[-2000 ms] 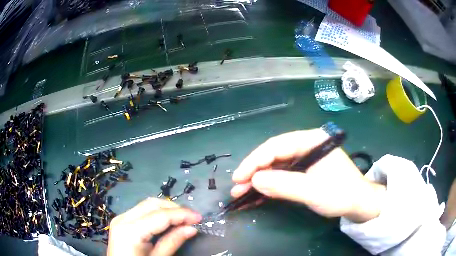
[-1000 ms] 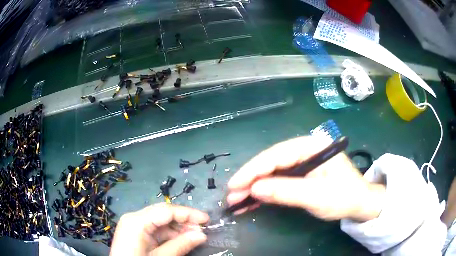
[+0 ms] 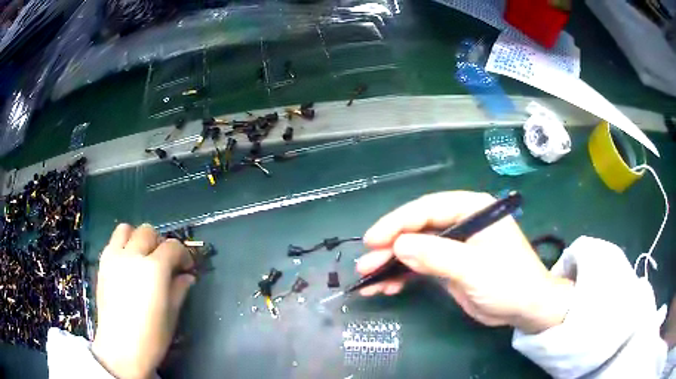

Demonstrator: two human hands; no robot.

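Observation:
My right hand [image 3: 459, 259] holds dark tweezers [image 3: 474, 224] like a pen, their pale tip low over the mat right of centre. My left hand [image 3: 141, 289] is over the loose pile of black and gold parts [image 3: 196, 252] and covers most of it; its fingertips are at the pile, and whether they grip a part is hidden. A small clear sheet with rows of marks [image 3: 370, 338] lies flat below the tweezer tip. Several black parts [image 3: 270, 281] lie on the mat between the hands, one [image 3: 333, 279] close to the tweezers.
A dense mass of parts [image 3: 44, 259] is at the far left. More parts [image 3: 252, 129] lie scattered on the clear tray [image 3: 282, 209] and pale strip. Blue film [image 3: 504, 152], a white roll [image 3: 546, 133], yellow tape [image 3: 614, 159], printed paper [image 3: 534, 59] and a white cord [image 3: 665, 215] are at the right.
My left hand has let go of the clear sheet and moved left and up to the loose pile. The sheet now lies flat. The whole view has shifted slightly.

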